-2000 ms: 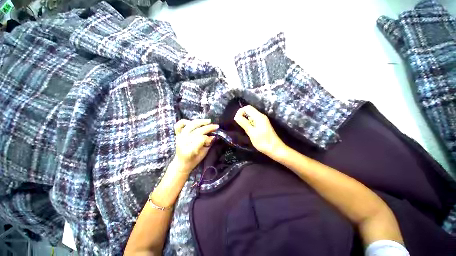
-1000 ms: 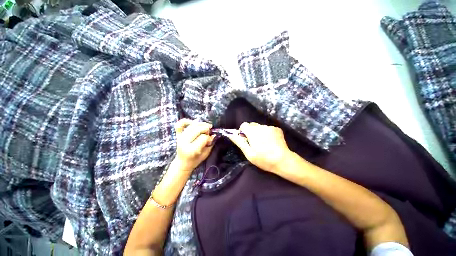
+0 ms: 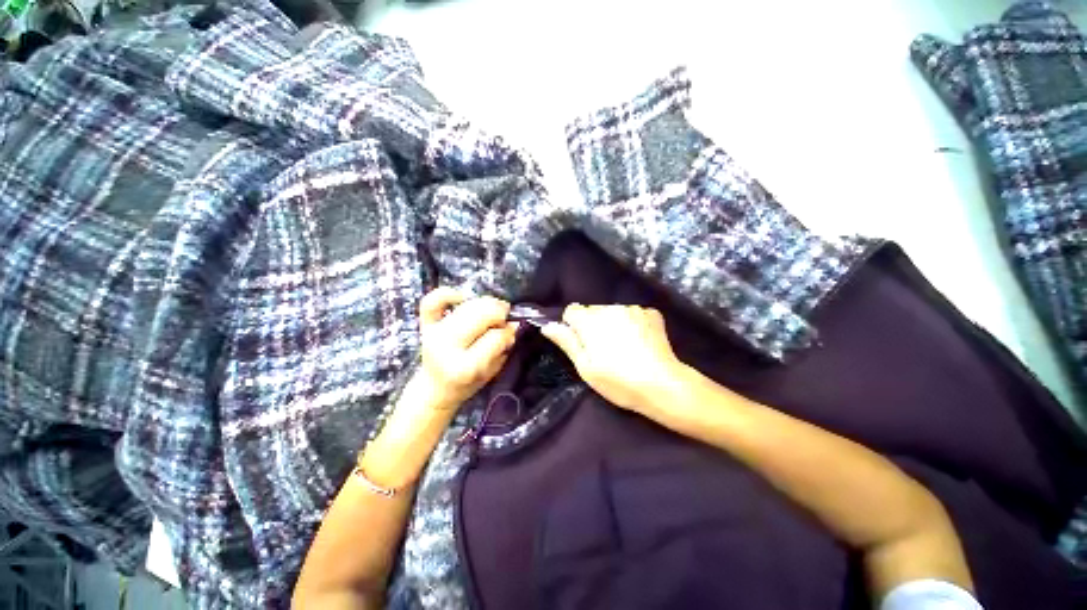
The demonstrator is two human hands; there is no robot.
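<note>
A plaid coat shell (image 3: pixel 322 298) lies with its dark purple lining (image 3: pixel 691 512) turned up in front of me. My left hand (image 3: pixel 465 346) pinches a narrow seam edge (image 3: pixel 525 315) at the opening. My right hand (image 3: pixel 620 352) pinches the same edge from the right, its fingertips close to the left ones. Whether a small tool is in the right hand cannot be told. A thin purple thread loop (image 3: pixel 498 411) lies just below the left hand. A plaid piece with an angled end (image 3: pixel 638 137) lies behind the hands.
The white worktable (image 3: pixel 799 83) shows behind the coat. Another plaid garment (image 3: pixel 1031 143) lies at the far right. Plaid cloth (image 3: pixel 72 238) is heaped at the left. Dark items are at the top left corner.
My right hand has come down and left from the lining's upper fold to the seam edge beside my left hand. My left hand has hardly moved.
</note>
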